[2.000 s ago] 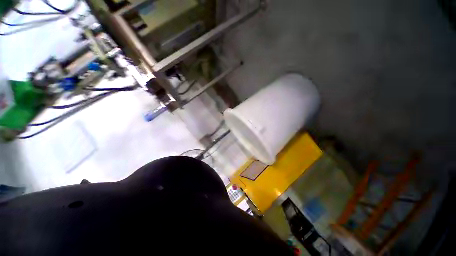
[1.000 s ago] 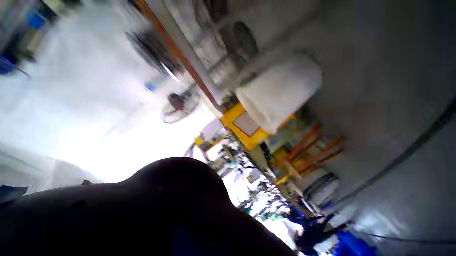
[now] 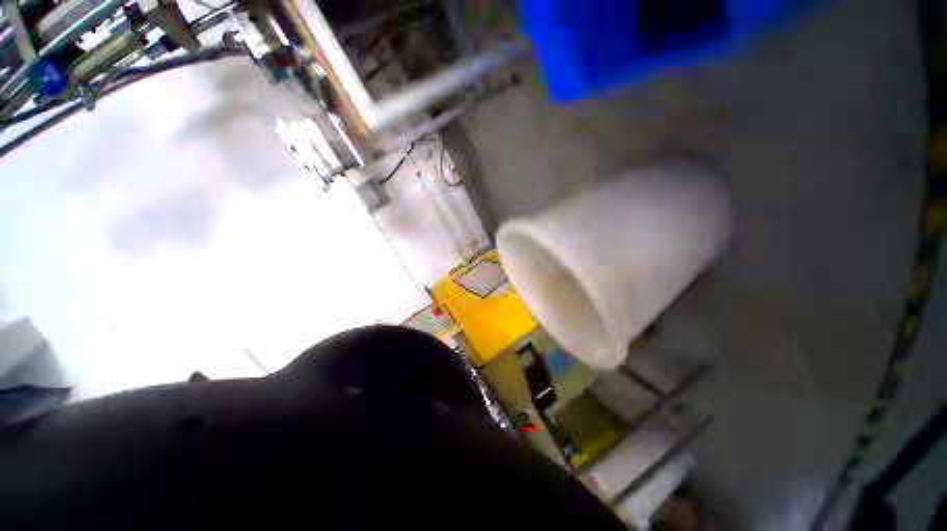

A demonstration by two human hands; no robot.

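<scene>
Neither my left hand nor my right hand is in the picture. A dark rounded object [image 3: 312, 446], blurred and very near the camera, fills the lower left; I cannot tell what it is. A white round tub [image 3: 644, 244] with an open rim stands on the grey floor right of the middle, seen tilted. A yellow box-shaped machine part [image 3: 488, 311] with a pale label is just left of the tub, partly hidden by it.
A blue tote [image 3: 623, 52] is at the top right, cut off by the edge. A machine frame with rods [image 3: 114, 52] is at the top left. Black-yellow floor tape [image 3: 903, 342] curves down the right side. Pale frame legs [image 3: 665, 446] show below the tub.
The view has shifted and turned. The tub looks larger and clearer. The blue tote and the striped tape have come into view; the orange-brown stool has gone from view.
</scene>
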